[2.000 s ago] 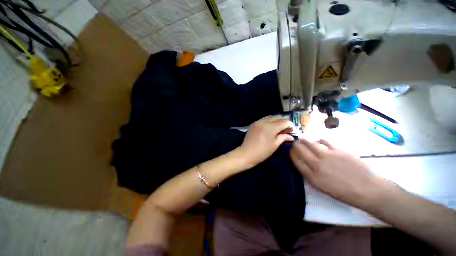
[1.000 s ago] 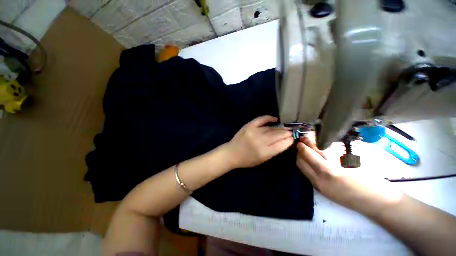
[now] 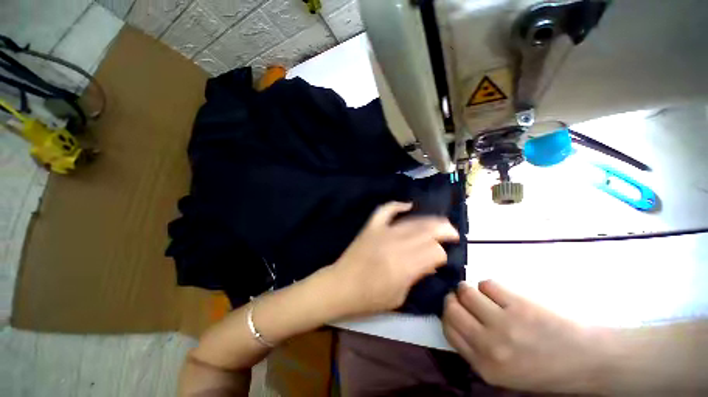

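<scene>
The black garment (image 3: 287,178) lies in a heap left of the needle and runs under it. Its right edge is a straight strip from the needle area down towards me. My left hand (image 3: 396,256) lies on the cloth near this edge, slightly blurred, fingers bent; whether it grips cloth is unclear. My right hand (image 3: 504,333) pinches the lower end of the edge between thumb and fingers. The cream-white sewing machine head (image 3: 481,46) stands at upper right. The presser foot (image 3: 456,175) is partly hidden by the machine head.
The thread tension knob (image 3: 508,192) and round blue disc (image 3: 548,147) sit right of the needle. A thin black stick (image 3: 609,149) and blue thread snips (image 3: 627,188) lie farther right. Brown cardboard (image 3: 116,201) is at left, with a yellow object (image 3: 58,151) beyond it. A white brick-patterned wall is behind.
Both hands have moved down from the needle towards me, the right one farther. The garment edge now shows between needle and right hand. The camera view has also shifted.
</scene>
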